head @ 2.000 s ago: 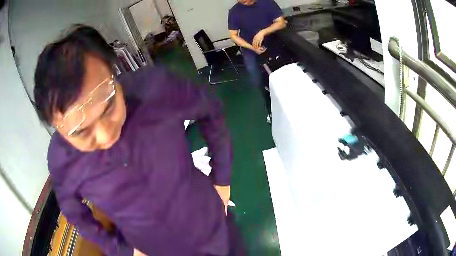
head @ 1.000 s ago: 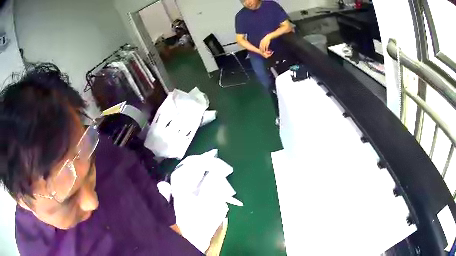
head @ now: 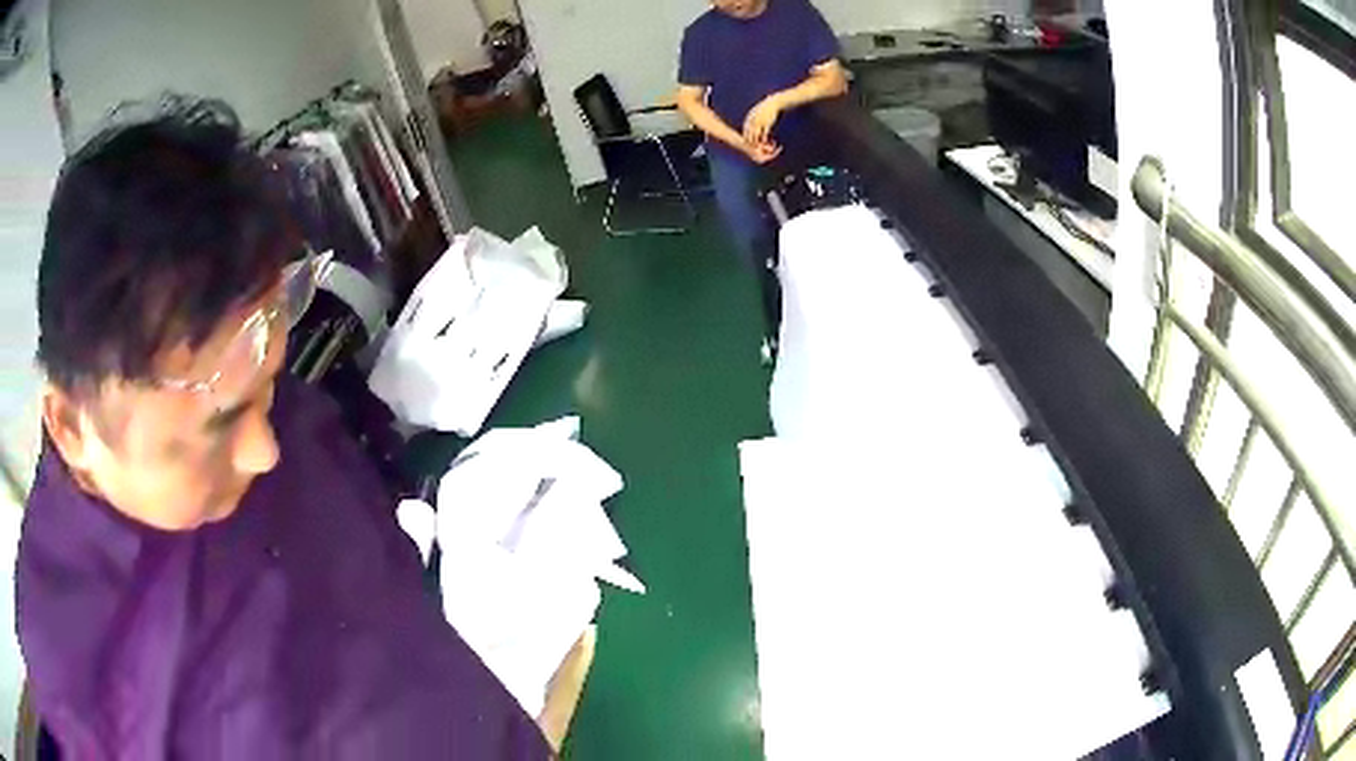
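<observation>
White plotter paper (head: 907, 595) lies over the front of the long black plotter (head: 1041, 327) and hangs down toward the floor. Small black tabs line the paper's upper edge. The dark carriage with teal parts (head: 821, 185) is at the plotter's far end. Neither my left hand nor my right hand is in view.
A person in purple (head: 223, 595) fills the lower left, close to me. Another person in dark blue (head: 759, 67) stands at the plotter's far end. Crumpled white sheets (head: 521, 520) and a white bag or bundle (head: 473, 327) are at left. A metal railing (head: 1242, 253) runs along the right.
The carriage has moved from mid-plotter to the far end. The person in purple now stands further left, with the white sheets and bundle uncovered. My view has shifted slightly.
</observation>
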